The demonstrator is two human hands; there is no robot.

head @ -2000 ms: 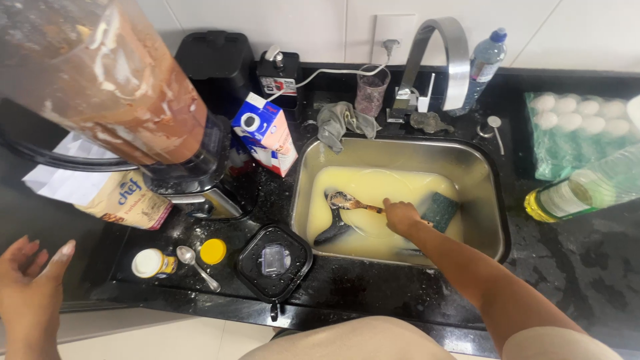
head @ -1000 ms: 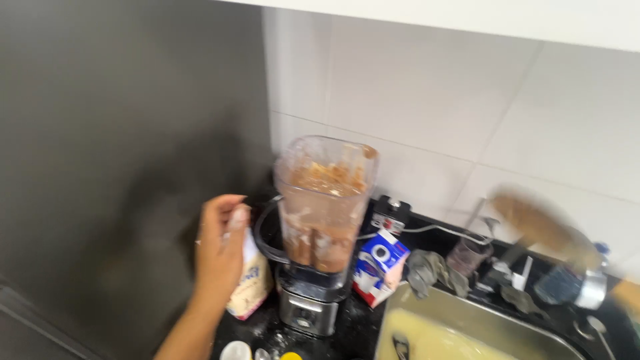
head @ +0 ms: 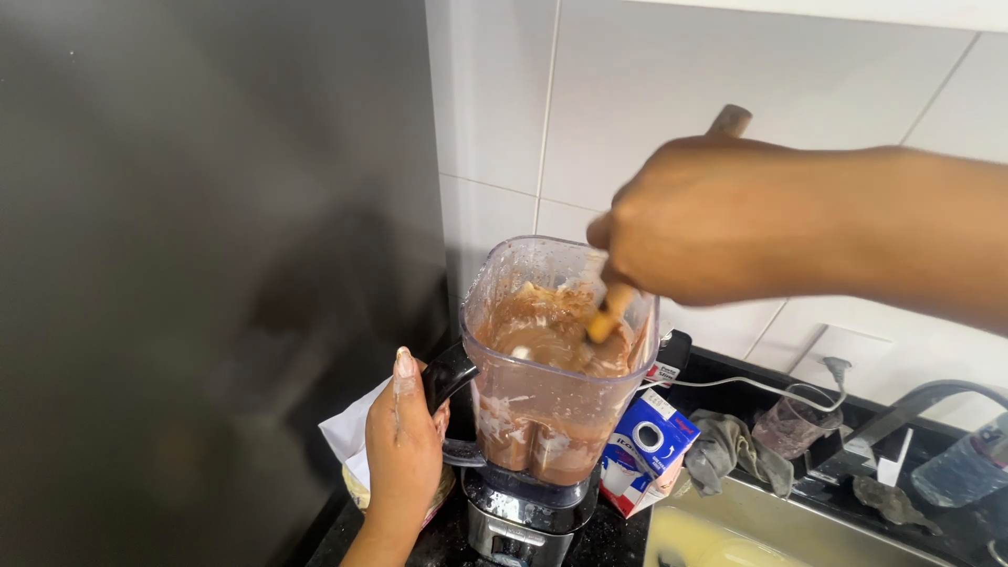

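Observation:
A clear blender jar [head: 551, 417] of brown, streaky mixture stands on its black and silver base [head: 520, 528]. My left hand [head: 405, 449] is wrapped around the jar's black handle [head: 449, 378], with smears on the thumb. Above the jar's right side, my right hand [head: 677, 220] grips a wooden-handled utensil [head: 610, 315] that slants down through the open top. Its lower end is hidden in the mixture, and its handle's end [head: 731, 120] sticks up above my fist.
Right of the blender stand a blue and white carton [head: 646, 445], a grey cloth [head: 728, 449], a cloudy glass [head: 795, 425] and a faucet [head: 906, 417]. Yellowish liquid fills the sink [head: 756, 516]. A paper bag [head: 354, 433] sits behind my left hand; a dark panel [head: 220, 276] rises at left.
My right hand has moved from the sink, where it held a wooden-handled utensil, to the blender jar. My left hand, open earlier, has taken hold of the jar's handle. The view has swung left.

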